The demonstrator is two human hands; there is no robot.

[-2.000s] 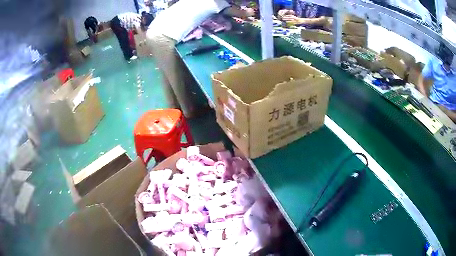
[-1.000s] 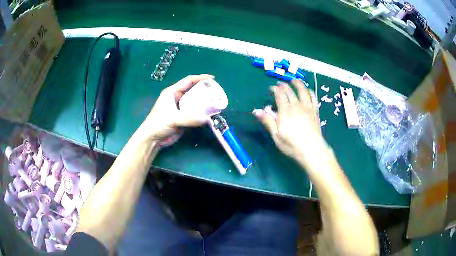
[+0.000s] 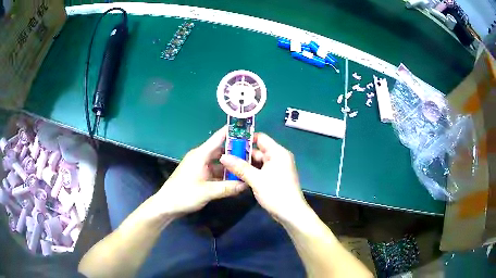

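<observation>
A pale pink fan body (image 3: pixel 241 93) is upright in front of me, its round spoked head facing the camera. Its open handle shows a green circuit board (image 3: pixel 238 128) below the head and a blue battery (image 3: pixel 237 152) under it. My left hand (image 3: pixel 204 176) holds the handle from the left. My right hand (image 3: pixel 269 171) holds its right side, the thumb lying on the battery. The handle's lower end is hidden by my hands. A loose pink handle cover (image 3: pixel 315 123) lies on the green mat to the right.
A black electric screwdriver (image 3: pixel 111 70) and a board panel (image 3: pixel 178 40) lie left. Spare batteries (image 3: pixel 308 53), small pink bits (image 3: pixel 348 99), another cover (image 3: pixel 383 99) and a plastic bag (image 3: pixel 429 130) lie right. Cartons stand at both sides (image 3: pixel 470 163) (image 3: pixel 32 38). Pink housings (image 3: pixel 41 190) fill a lower-left bin.
The fan has turned so its spoked head faces up at me. My right hand has come from the right onto the handle. A handle cover now shows on the mat right of the fan.
</observation>
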